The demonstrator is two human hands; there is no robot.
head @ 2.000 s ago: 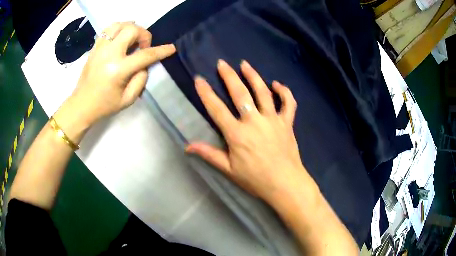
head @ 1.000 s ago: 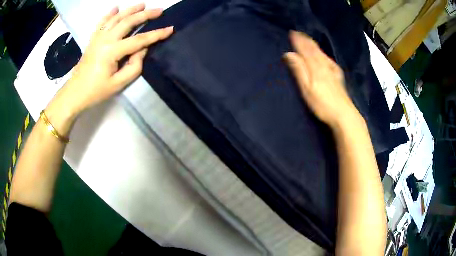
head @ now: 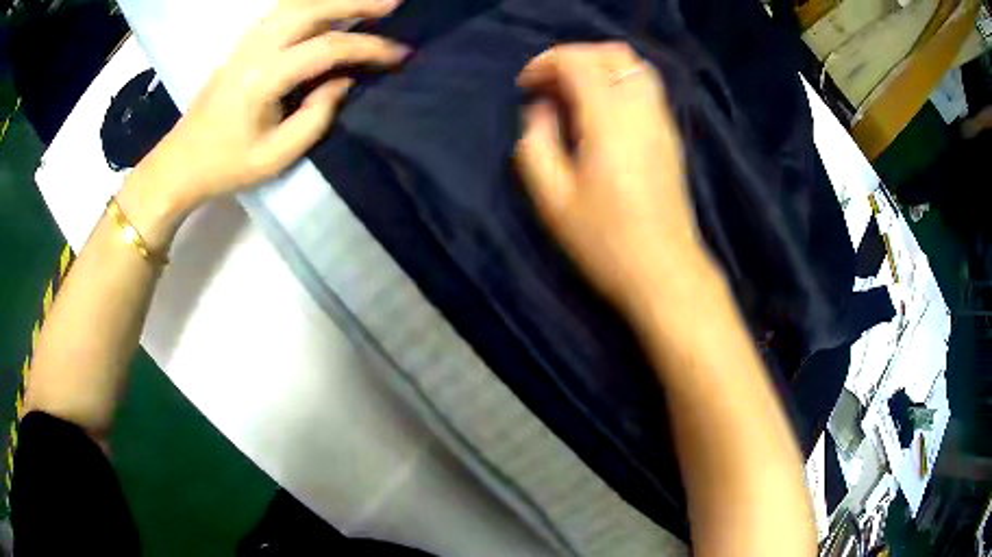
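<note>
A dark garment (head: 457, 250) with a shiny lining covers much of the white cloth-covered table. Its straight matte edge runs diagonally along a grey-beige padded board (head: 435, 348). My left hand (head: 267, 103) lies at the garment's upper left corner, over the board's end, with its fingertips on the dark cloth; whether it grips the cloth is unclear. My right hand (head: 604, 152) is over the middle of the lining, slightly blurred, with fingers bent and thumb close to them. Whether it pinches the lining cannot be told. The lining is wrinkled around it.
A round black item (head: 139, 120) lies at the table's left end. White papers (head: 908, 326) with dark scraps lie at the far right. A wooden structure (head: 870, 54) stands at the upper right. Green floor (head: 207, 419) with yellow-black tape shows at the left.
My right hand has moved left over the lining and its fingers have bent. The lining has more wrinkles. My left hand has shifted slightly right and stays at the corner.
</note>
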